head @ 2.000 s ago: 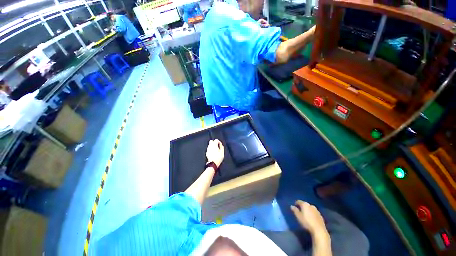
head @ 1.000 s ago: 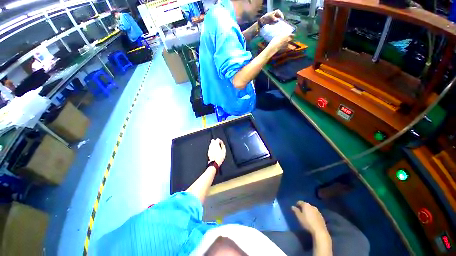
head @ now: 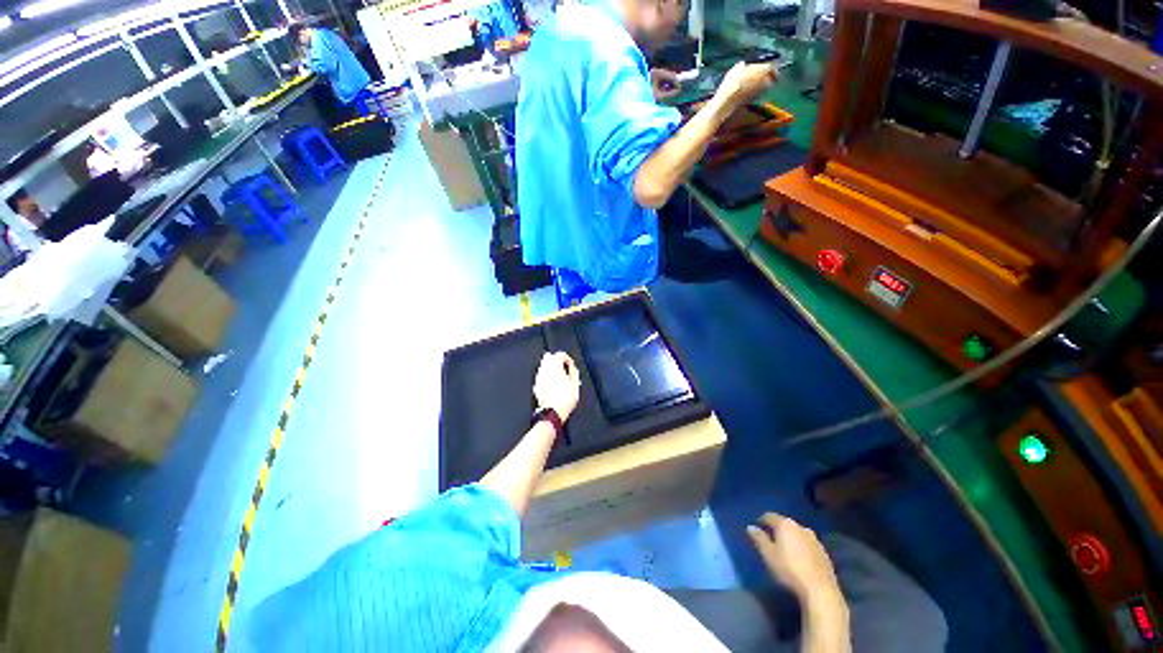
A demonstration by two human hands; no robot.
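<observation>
A black foam-lined tray [head: 491, 396] with two compartments lies on top of a cardboard carton [head: 625, 498]. A glossy black panel [head: 638, 364] lies in the right compartment; the left compartment shows bare lining. My left hand [head: 557, 387] rests on the tray's divider beside the panel, with its fingers curled; whether it grips anything is hidden. My right hand [head: 793, 555] is low at the right, over my leg, with its fingers apart and nothing in it.
A pressing machine [head: 880, 249] stands on the green bench at the right, and another press with a green lit button [head: 1034, 449] is nearer. A pale air hose [head: 1008, 364] crosses their fronts. A blue-coated coworker [head: 589, 153] stands beyond the carton. Cartons stand at the left.
The coworker has raised the hands from the bench, held up a pale sheet, and now holds a thin dark item. The view has shifted slightly. My hands have stayed in place.
</observation>
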